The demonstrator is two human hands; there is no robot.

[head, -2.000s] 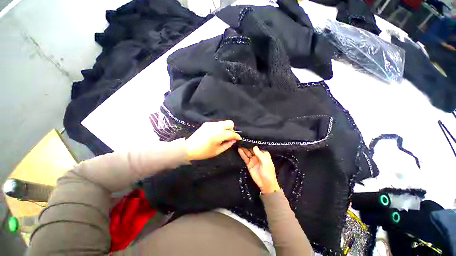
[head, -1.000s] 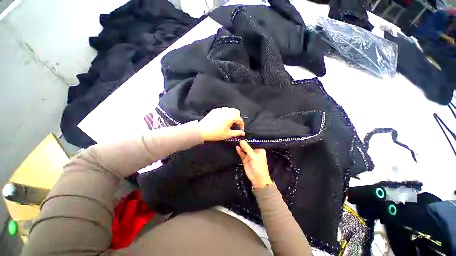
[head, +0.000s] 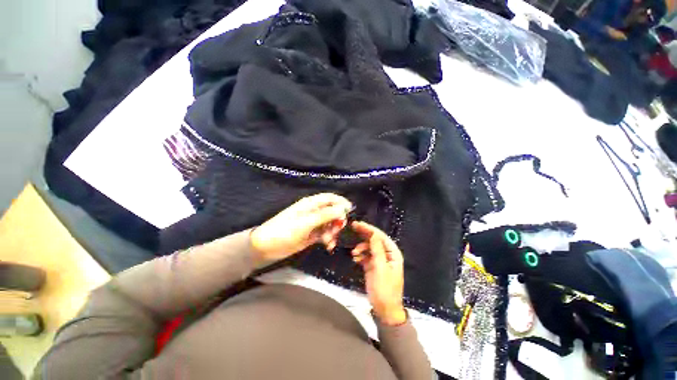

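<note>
The black textured jacket (head: 427, 215) lies spread before me with its smooth black lining (head: 297, 119) folded up. A silver sparkling braid trim (head: 326, 175) curves along the lining's edge. My left hand (head: 308, 225) is over the jacket below the trim, thumb and fingertips pinched together. My right hand (head: 377, 260) is just right of it, fingers curled, tips close to the left fingertips. A tiny dark spot shows at the left fingertips. Any needle or thread is too small to make out.
Striped fabric (head: 185, 154) shows at the jacket's left. A loose trim length (head: 531, 159), clear plastic bag (head: 494, 41), hanger (head: 627, 174), black pouch with green rings (head: 494, 245), silver bundle (head: 479, 304) and denim (head: 638, 286) lie right. A person (head: 612, 18) is far right.
Both hands have come off the trim edge and moved down towards my body, fingertips still close together. The trimmed edge lies uncovered. The view has shifted, moving the scene left and up.
</note>
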